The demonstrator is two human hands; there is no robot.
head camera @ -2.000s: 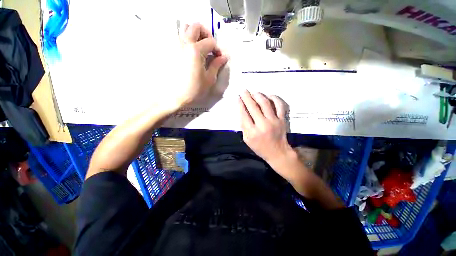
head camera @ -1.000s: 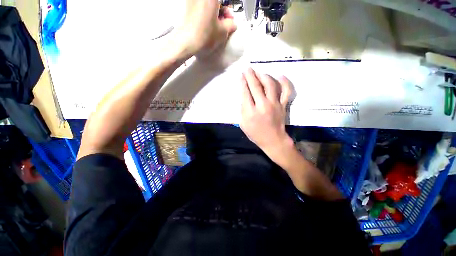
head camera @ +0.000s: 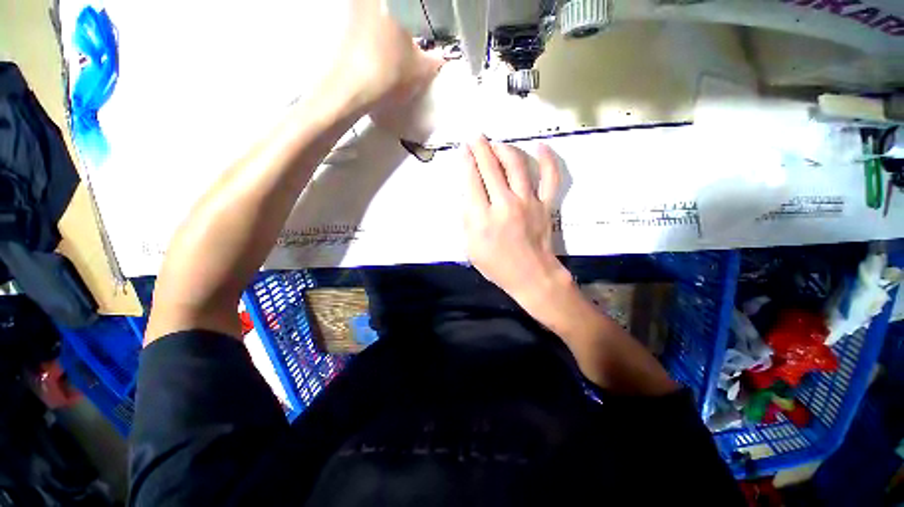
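Note:
The sewing machine head (head camera: 714, 20) with purple lettering is at the top right, and its presser foot area (head camera: 478, 71) is at the top centre. My left hand (head camera: 392, 64) is beside the needle area, partly cut off by the top edge and blurred; its fingertips are hard to see, so I cannot tell what it holds. My right hand (head camera: 510, 203) lies flat, palm down and fingers slightly apart, just in front of the needle area. Pale cloth under the hands is hard to tell from the white table (head camera: 615, 168).
A blue looped object (head camera: 94, 69) lies at the table's left. Green-handled snips (head camera: 872, 178) lie at the right end. A black heap (head camera: 35, 178) is at the far left. Blue baskets (head camera: 719, 347) stand below the edge; the right one holds red and white scraps (head camera: 798, 347).
My left hand has moved forward to the needle area, its arm reaching further up. My right hand stays flat, slightly nearer the needle area. A small dark-edged gap now shows between the hands.

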